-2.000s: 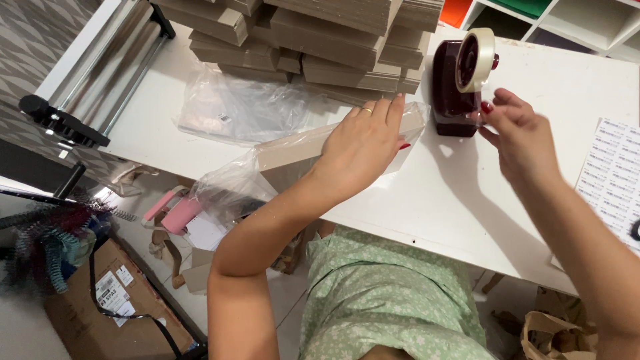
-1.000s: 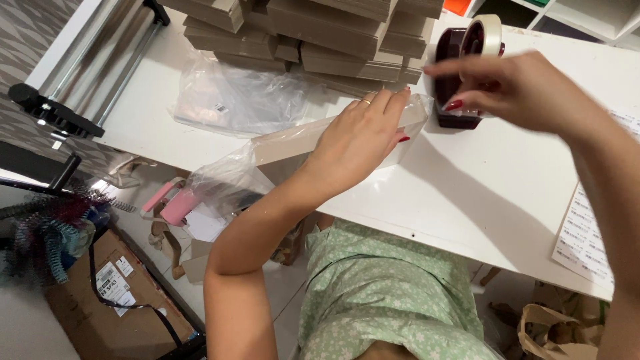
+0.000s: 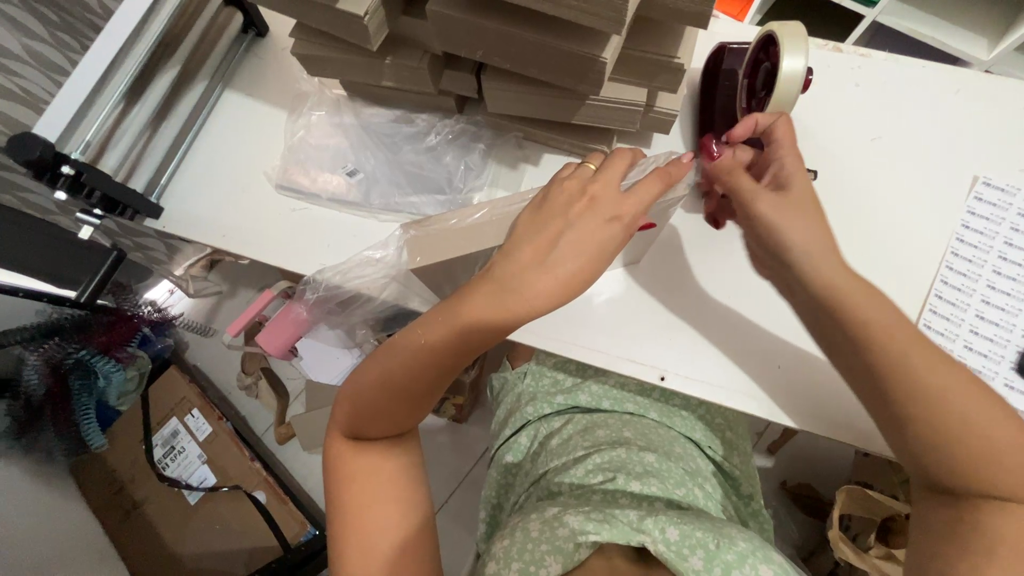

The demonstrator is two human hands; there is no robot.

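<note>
My left hand presses on a long stack of cardboard pieces inside a clear plastic bag, whose loose end hangs over the table's front edge. At the bag's right end, my right hand has its thumb and index finger pinched together near my left fingertips. Whether a piece of tape is between them cannot be made out. Just behind my right hand stands a dark red tape dispenser with a large roll of clear tape.
Piled cardboard pieces stand at the back of the white table. A flat clear plastic bag lies before them. A roller device is at left, a sheet of barcode labels at right. A cardboard box sits on the floor.
My right hand was beside the dispenser, then passed over it, and is now down at the right end of the bag. My left hand has stayed on the bagged stack.
</note>
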